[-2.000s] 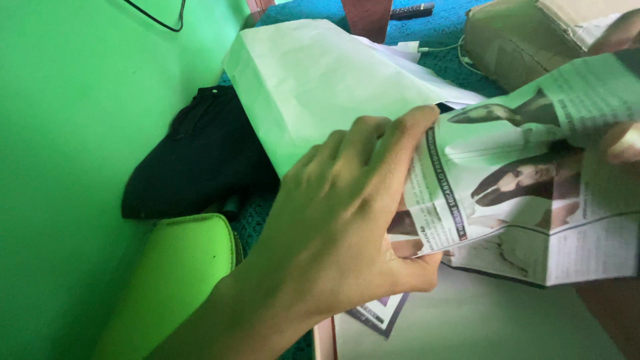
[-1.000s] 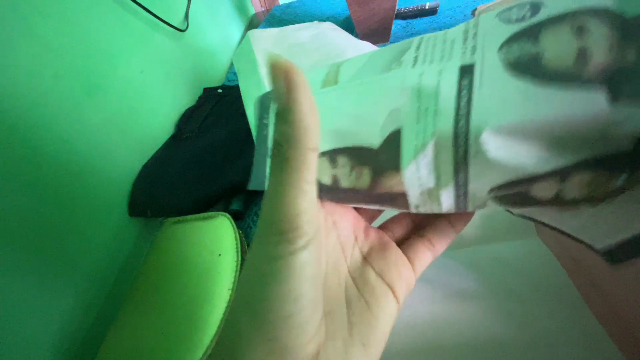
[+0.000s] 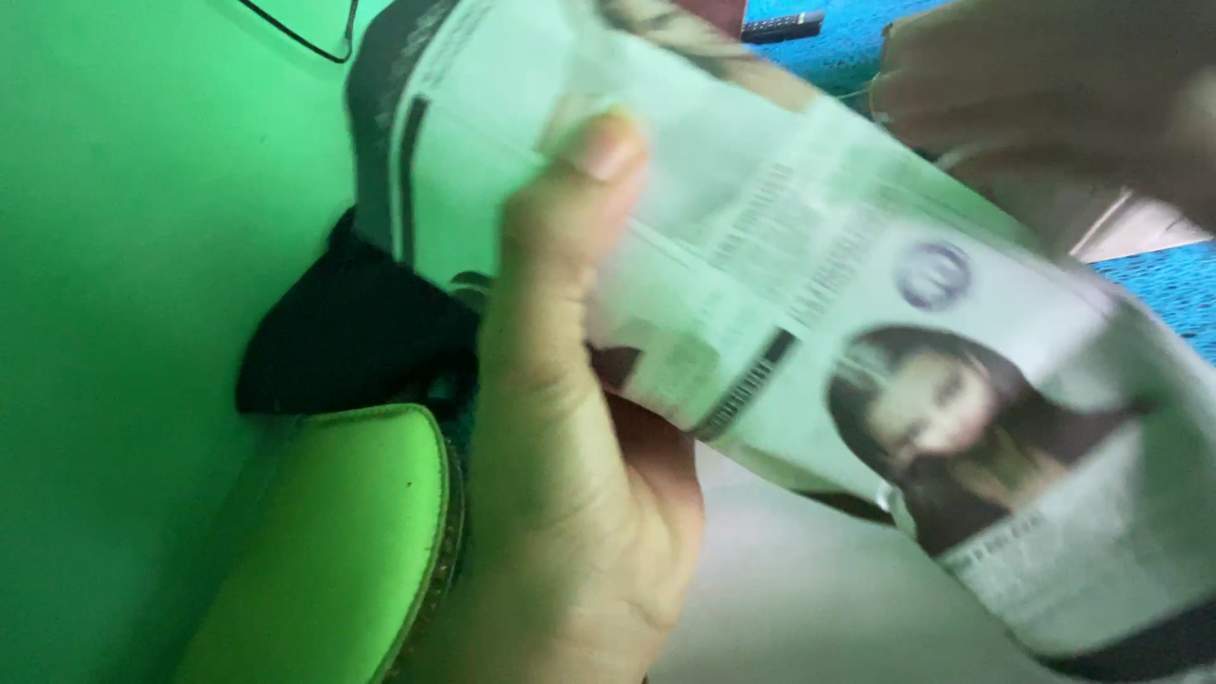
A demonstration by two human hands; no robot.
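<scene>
A printed paper leaflet [image 3: 760,256] with portrait photos and text slants across the view, somewhat blurred. My left hand [image 3: 579,399] grips its lower edge near the left part, thumb on the printed face and fingers behind. At the upper right, a blurred brown shape [image 3: 1073,114] may include my right hand, but I cannot make out its fingers or what they touch. The leaflet's far right end bends downward and reaches the frame's edge.
Dark cloth [image 3: 351,342] lies against the green wall [image 3: 142,237]. Below it is a bright green padded item [image 3: 323,541] with a stitched edge. A black remote control [image 3: 783,27] rests on blue textured fabric [image 3: 1159,290]. A thin black cable [image 3: 304,43] hangs at the top left.
The leaflet has turned to slope down to the right and more of its printed face shows. My left thumb has come onto its face. The white paper behind is no longer visible.
</scene>
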